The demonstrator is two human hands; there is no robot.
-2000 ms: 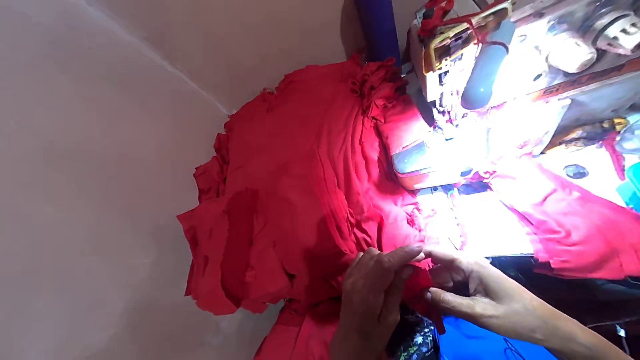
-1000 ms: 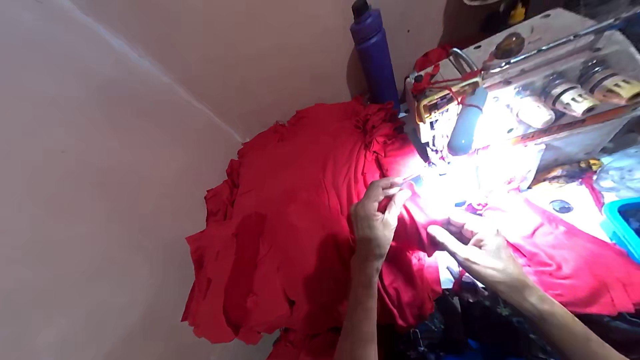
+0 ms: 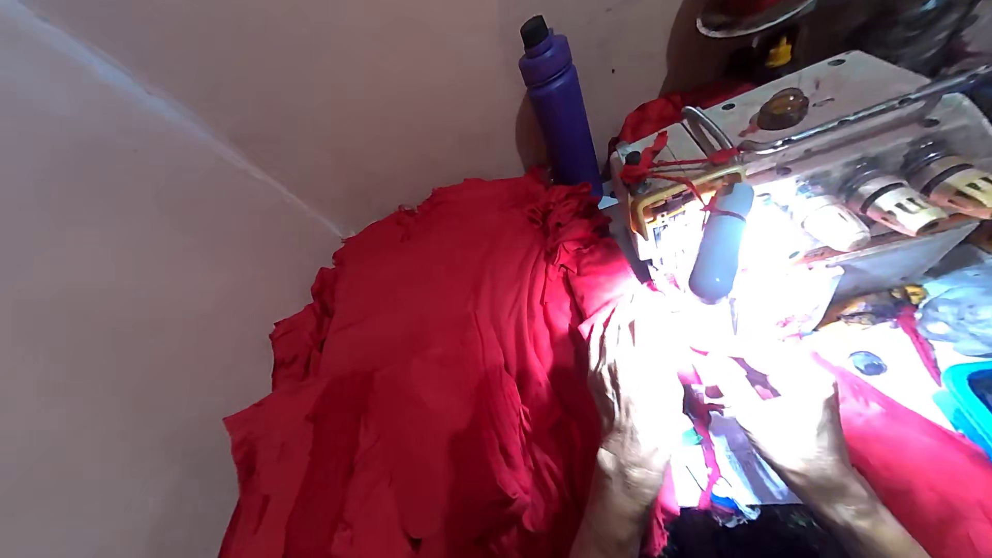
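A white sewing machine [image 3: 829, 116] with thread cones' tensioners on its front stands at the upper right, a lamp glaring near its needle area. My left hand [image 3: 639, 380] lies close below the machine head, at the edge of a large pile of red fabric [image 3: 434, 310]; its fingers are washed out by the glare. Just right of it, my right hand [image 3: 790, 411] rests over the bright machine bed, with its fingers towards the needle area. Whether either hand grips cloth cannot be made out. Another red fabric piece [image 3: 907, 434] lies right of my right hand.
A purple bottle [image 3: 566, 116] with a black cap stands by the wall behind the pile. A grey oblong object [image 3: 722, 244] is tied to the machine head with red cloth strips. At the right edge is a blue plastic container [image 3: 965, 403]. The wall borders the pile on the left.
Both hands have moved up from the lower edge of the pile to the lit machine bed. A second ago they were apart beside the needle area, fingers on the red cloth. The view has shifted.
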